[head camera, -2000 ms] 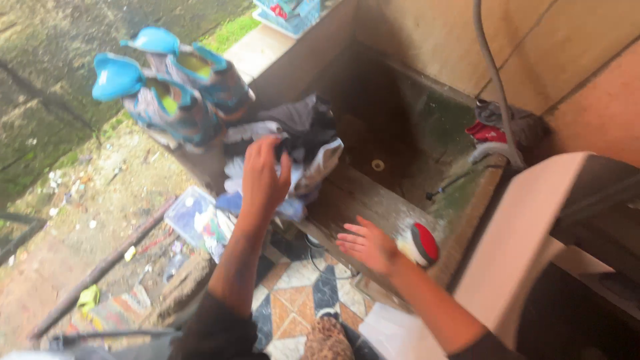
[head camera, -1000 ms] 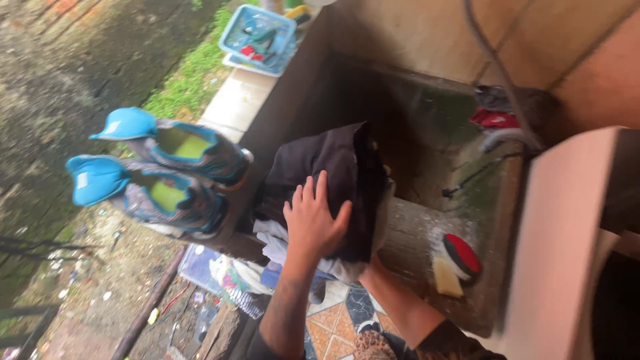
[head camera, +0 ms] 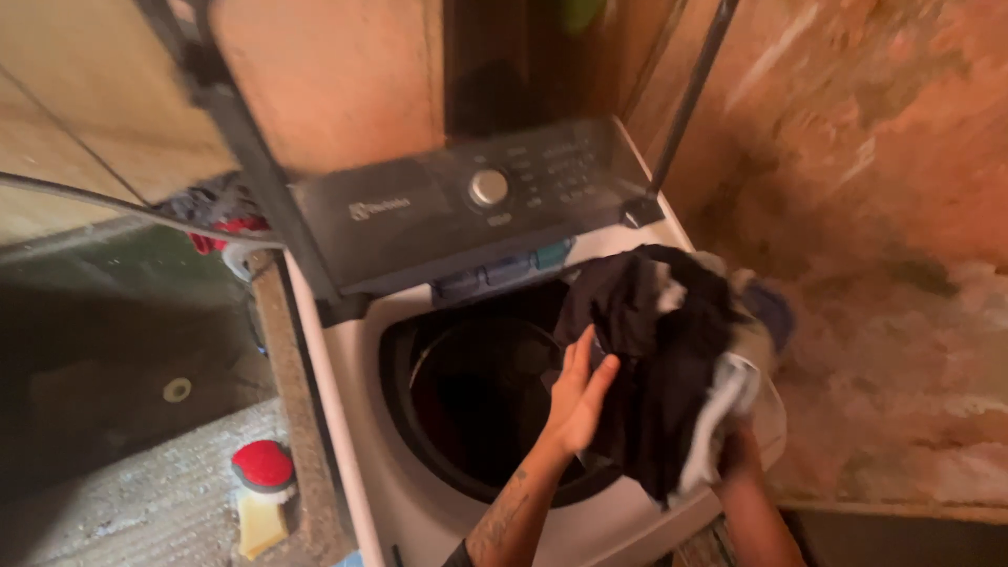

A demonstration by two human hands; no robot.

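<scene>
A bundle of dark and light clothes [head camera: 654,362] is over the right side of the open top-loading washing machine [head camera: 362,441]. My left hand [head camera: 579,394] presses against the bundle's left side, fingers spread. My right hand [head camera: 736,457], blurred and partly hidden by the cloth, holds the bundle from its lower right. The machine's dark drum [head camera: 480,394] opens to the left of the clothes. Behind it is the control panel with a silver knob [head camera: 488,187].
A concrete sink [head camera: 303,409] stands left of the machine, with a red-topped scrub brush [head camera: 262,465] and a yellowish sponge or soap [head camera: 261,524] on its ledge. Dark and red cloths [head camera: 213,213] lie at its back corner. A stained wall [head camera: 882,315] rises on the right.
The clothes have moved from beside the sink to over the washing machine, carried in my hands. The view has swung far to the right; the shoes are out of sight.
</scene>
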